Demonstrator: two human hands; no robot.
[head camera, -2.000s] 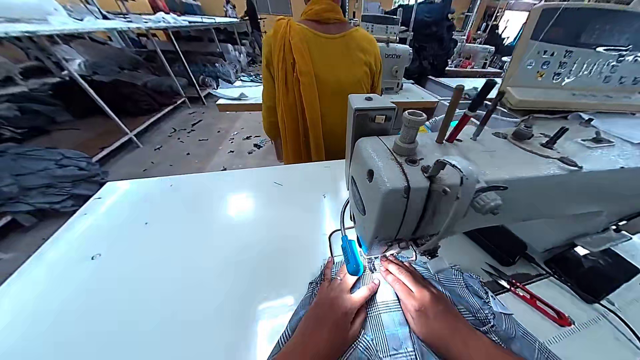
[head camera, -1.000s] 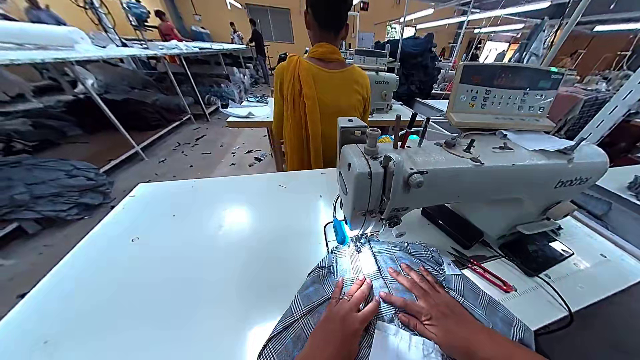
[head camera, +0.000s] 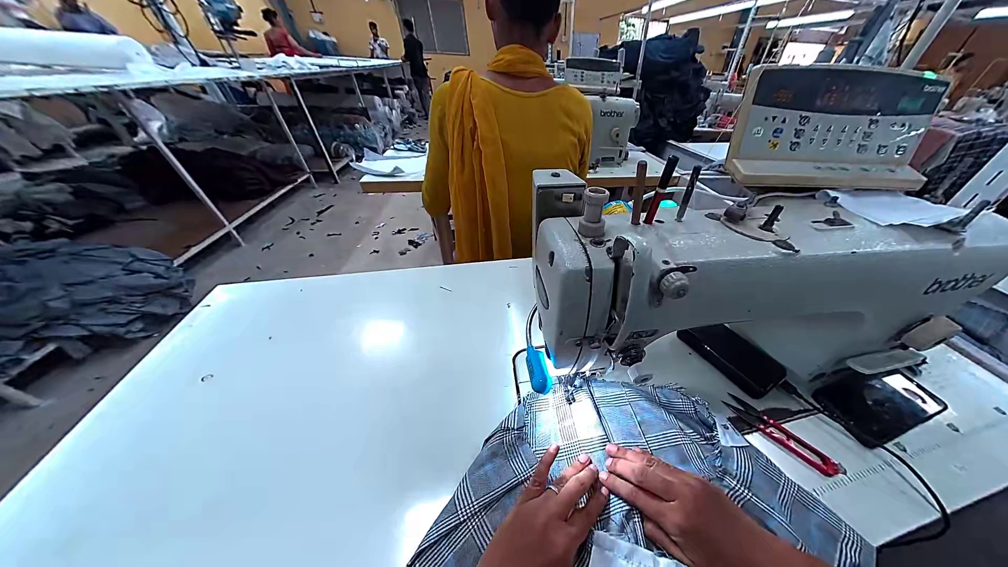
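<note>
Grey checked fabric lies on the white table, its far edge under the presser foot of a Brother sewing machine. My left hand rests on the fabric, fingers bent and slightly spread, a ring on one finger. Beside it my right hand lies palm down on the same fabric, its fingertips almost touching those of the left. A white piece of cloth shows below and between the hands. A small lamp with a blue housing lights the fabric near the needle.
Red-handled thread snips, a black phone-like device and a smartphone with a cable lie right of the fabric. A person in yellow is beyond the table. Racks with fabric and a fabric heap are at the left.
Two seconds ago both hands were close to the presser foot; they are now nearer to me on the fabric. Since one second ago, the fingertips have come closer together. The view has shifted.
</note>
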